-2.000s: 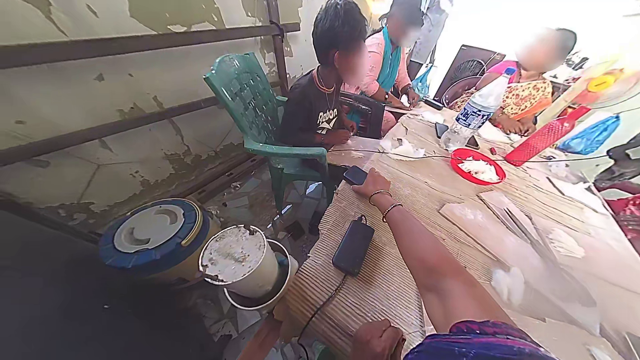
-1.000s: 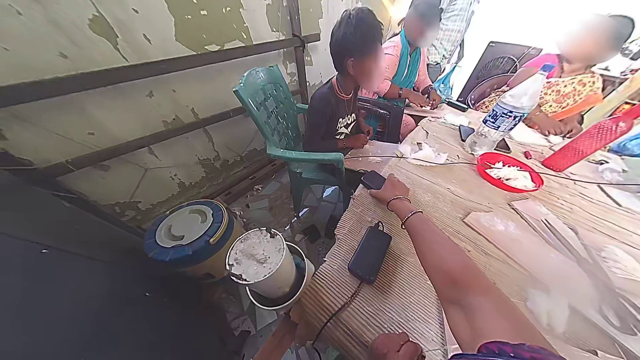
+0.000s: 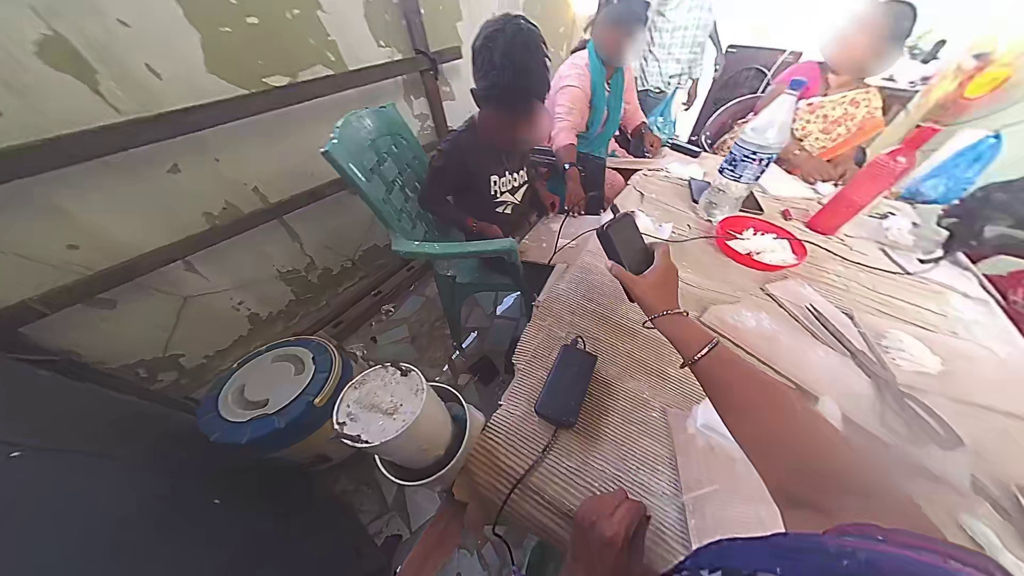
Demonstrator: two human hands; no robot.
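Observation:
My right hand [image 3: 650,280], with two bangles on the wrist, grips a dark mobile phone [image 3: 626,242] held up over the far part of the corrugated cardboard [image 3: 632,360]. A black power adapter [image 3: 566,384] lies on that cardboard, nearer to me; a cable runs from its near end over the edge. At the near edge my left hand [image 3: 608,528] rests with curled fingers, and nothing shows in it. Beyond the phone, a thin black cable crosses the table.
A red plate [image 3: 762,243] of white material, a plastic bottle [image 3: 754,152] and a red bottle-shaped object [image 3: 872,180] stand right. A green plastic chair [image 3: 384,176] holds a person; others sit beyond. Left of the table are a blue-lidded container [image 3: 272,384] and a white bucket [image 3: 392,412].
My right hand has lifted the phone, which was low over the cardboard in the earlier frames. The adapter has stayed on the cardboard. The view has shifted somewhat.

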